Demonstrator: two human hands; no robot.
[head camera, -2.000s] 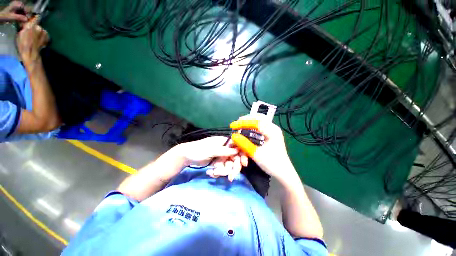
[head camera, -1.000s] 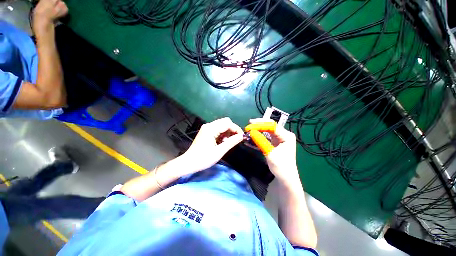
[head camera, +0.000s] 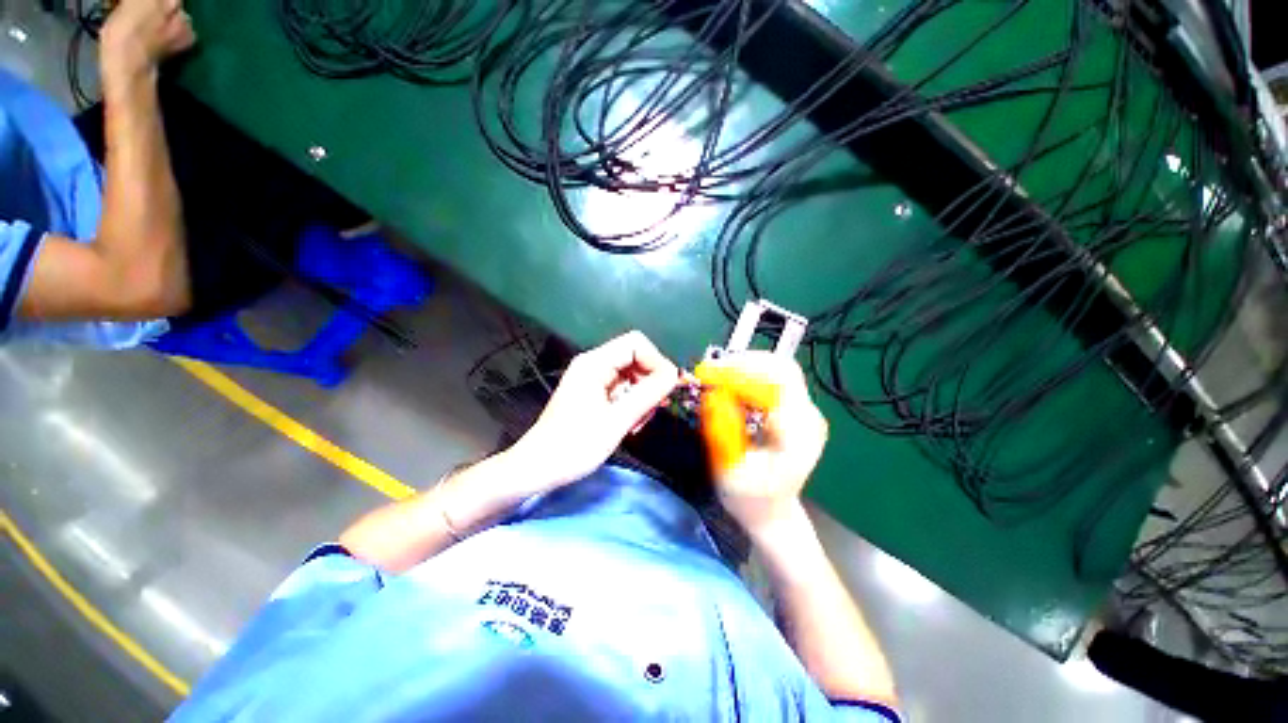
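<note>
My right hand (head camera: 777, 459) is closed around orange-handled pliers (head camera: 726, 417), blurred, with the jaws hidden. A silver-grey connector housing (head camera: 798, 333) with an open rectangular window lies just beyond these fingers, at the near edge of the green table. My left hand (head camera: 586, 410) is beside it on the left, thumb and fingertips pinched together at a tiny reddish wire end (head camera: 688, 379) close to the pliers. The slotted end of the housing is mostly hidden by the hands.
Coils of thin black cable (head camera: 565, 184) lie over the green table (head camera: 424, 198). A dark rail (head camera: 975, 184) runs lengthwise. A dark cable bundle hangs at the table edge below my hands. A blue stool (head camera: 332, 304) and another person's arm (head camera: 141, 198) are at the left.
Since two seconds ago my left hand has risen from below the pliers to their left side. Over the last second the orange handles have turned more upright, and the left hand has stayed nearly in place.
</note>
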